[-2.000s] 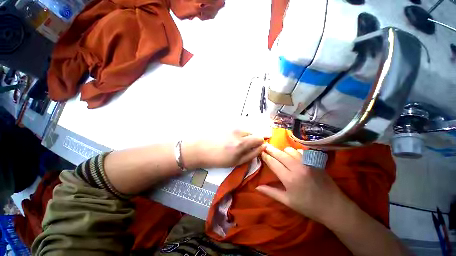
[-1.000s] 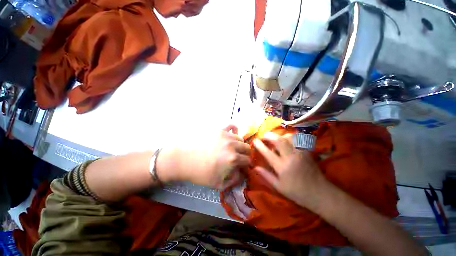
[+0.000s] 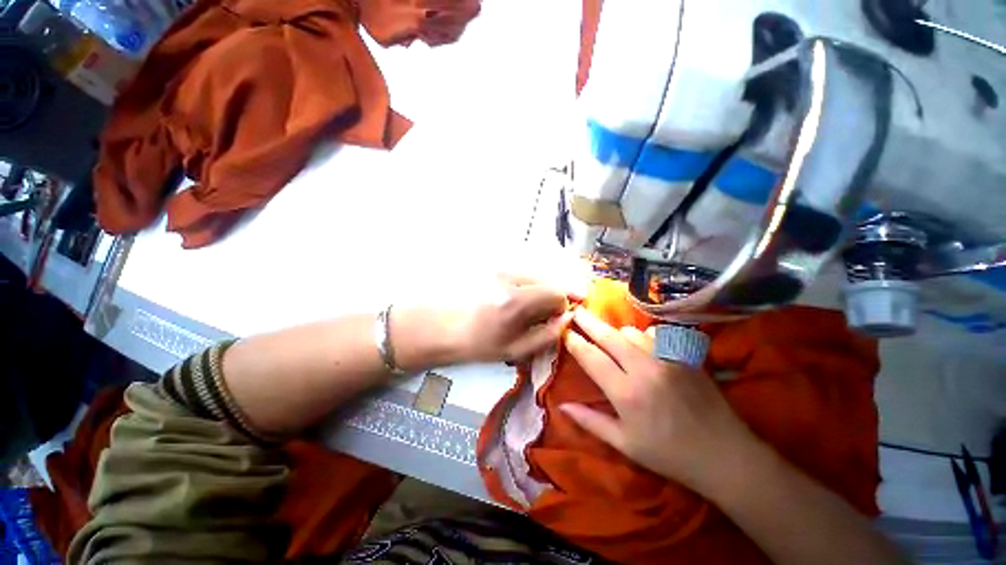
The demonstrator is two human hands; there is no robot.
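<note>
My left hand (image 3: 513, 320) comes in from the left and pinches the edge of the rust-orange garment piece (image 3: 772, 386) just left of the needle area. My right hand (image 3: 651, 403) lies on the same cloth, its index fingertip at the pinched edge. White interfacing (image 3: 521, 425) shows along the cloth's inside below my left hand. The sewing machine (image 3: 684, 166) stands at the upper right, with its presser foot area (image 3: 618, 265) in a bright glow above the fingertips. The needle itself cannot be made out.
A separate orange cloth heap (image 3: 265, 99) lies at the upper left. A ruler strip (image 3: 408, 430) runs along the table's near edge. A grey knob (image 3: 681, 343) sits by my right hand. Snips or pens (image 3: 973, 497) lie at the far right.
Since one second ago, my left hand has moved from the lowered, bunched cloth to the edge beside my right fingertips. More white interfacing shows. The whole view has shifted slightly.
</note>
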